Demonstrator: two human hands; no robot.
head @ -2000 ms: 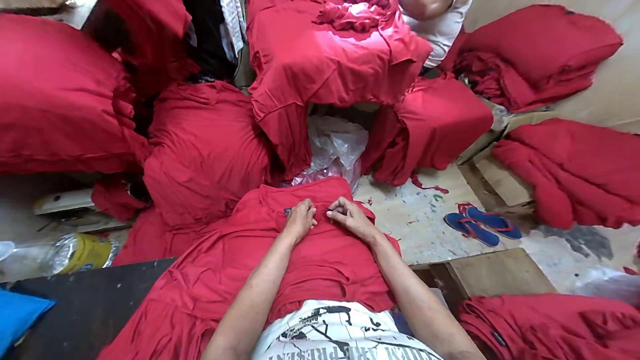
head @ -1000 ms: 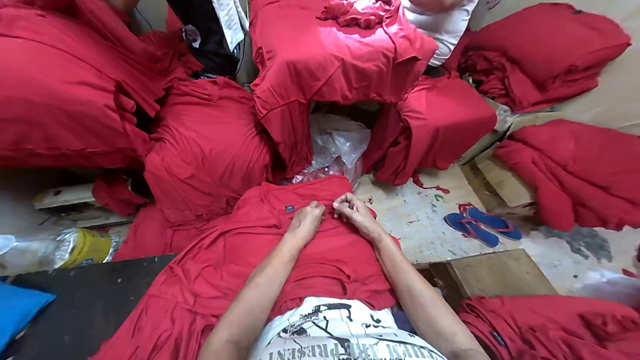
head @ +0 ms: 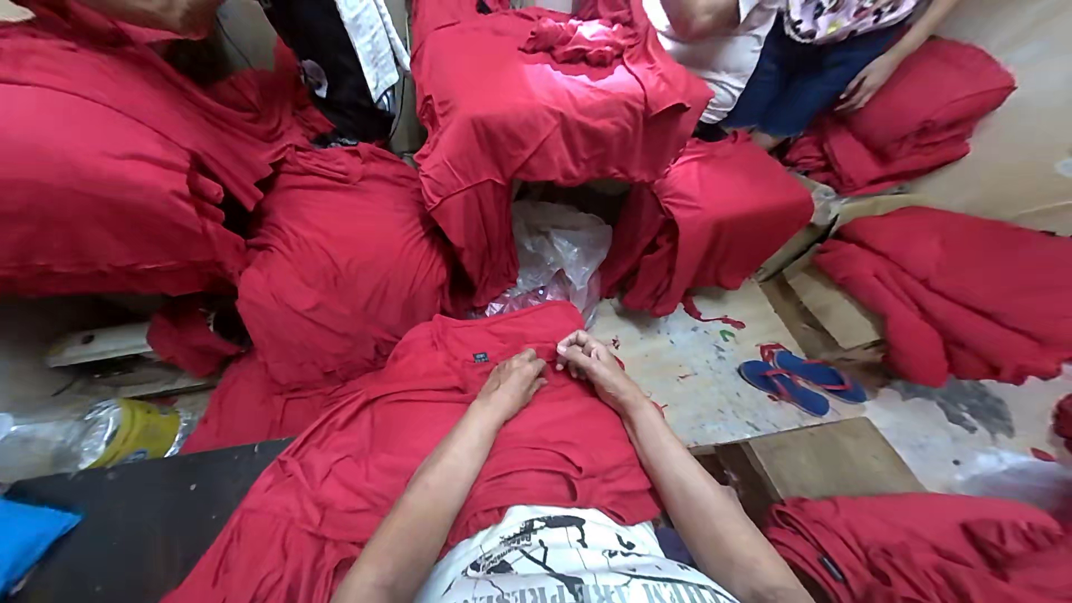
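A red knit garment (head: 402, 444) lies spread over my lap, with a small dark neck label (head: 480, 358) near its upper edge. My left hand (head: 512, 383) rests on the garment just right of that label, its fingers bent and pinching at the fabric. Close beside it, at the garment's upper right edge, my right hand (head: 590, 360) has thumb and forefinger pinched together on the cloth. A small gap separates the two hands. Whether anything thin is between the fingertips is too small to tell.
Red fabric piles (head: 343, 260) surround me, one draped over a raised support (head: 561, 109). Blue flip-flops (head: 800, 381) lie on the floor, right. A clear plastic bag (head: 557, 247) is ahead. A dark bench (head: 167, 511) is left. Another person (head: 779, 67) stands at the upper right.
My left hand has shifted slightly away from the label, uncovering more of it. A second person in blue shorts has come into view at the upper right.
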